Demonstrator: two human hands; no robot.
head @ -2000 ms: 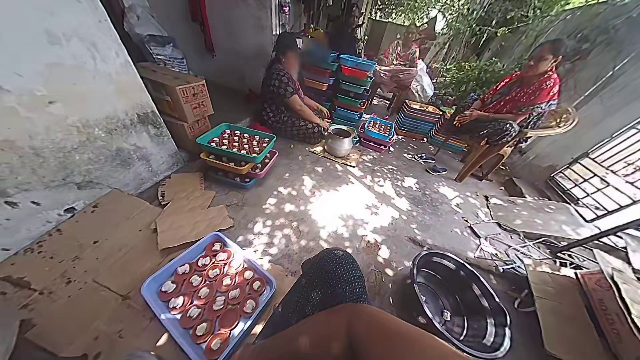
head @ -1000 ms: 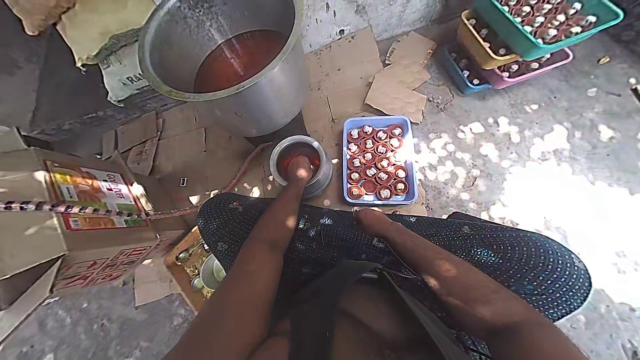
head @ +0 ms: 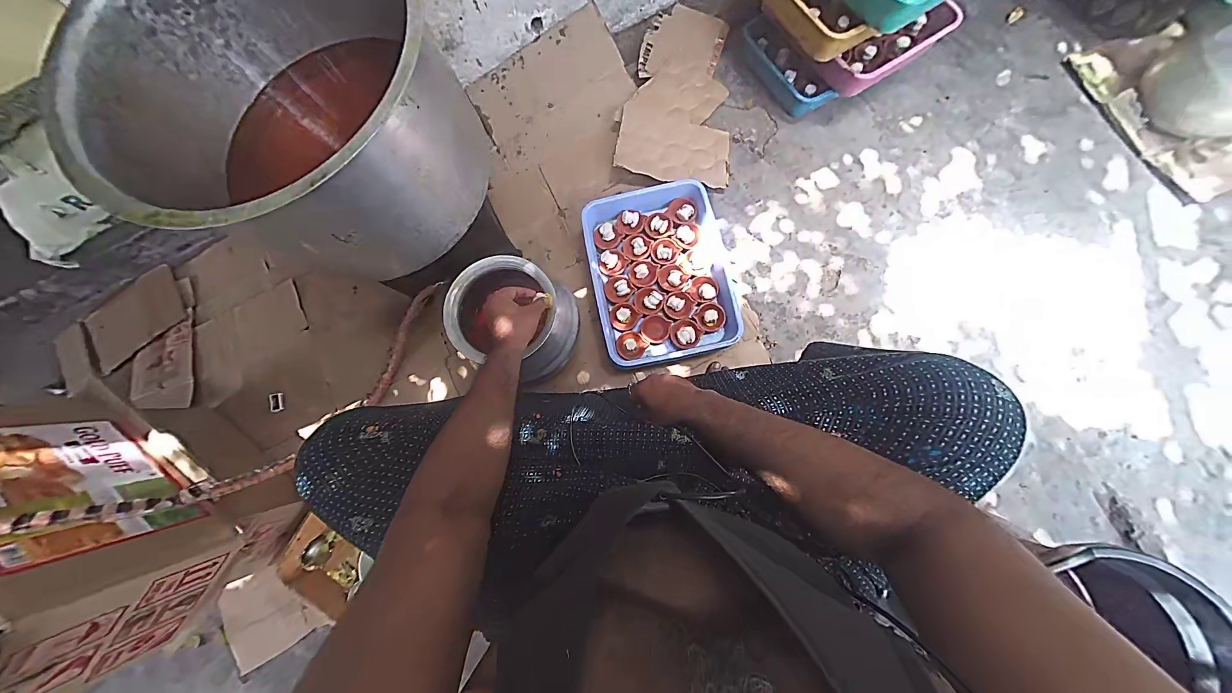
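My left hand (head: 512, 316) is inside the mouth of a small metal pot (head: 566, 339) that holds reddish liquid. Its fingers are bent near the right side of the rim, and whether they hold anything is unclear. My right hand (head: 664, 397) rests on the dark patterned cloth over my lap, just below the blue tray; its fingers are hard to make out. The blue plastic tray (head: 739, 332) stands right of the pot and holds several small red clay cups (head: 654, 329) with white pieces in most of them.
A large metal pot (head: 423, 183) with reddish liquid stands behind the small one. Flattened cardboard (head: 553, 125) covers the ground. Stacked plastic trays (head: 890, 72) are at the top right, a printed carton (head: 87, 481) and rope (head: 390, 356) at the left, and a dark tub (head: 1145, 597) at the lower right.
The view has swung since the oldest frame. Since one second ago, my left hand has shifted toward the right side of the small pot's mouth. My right hand remains on my lap.
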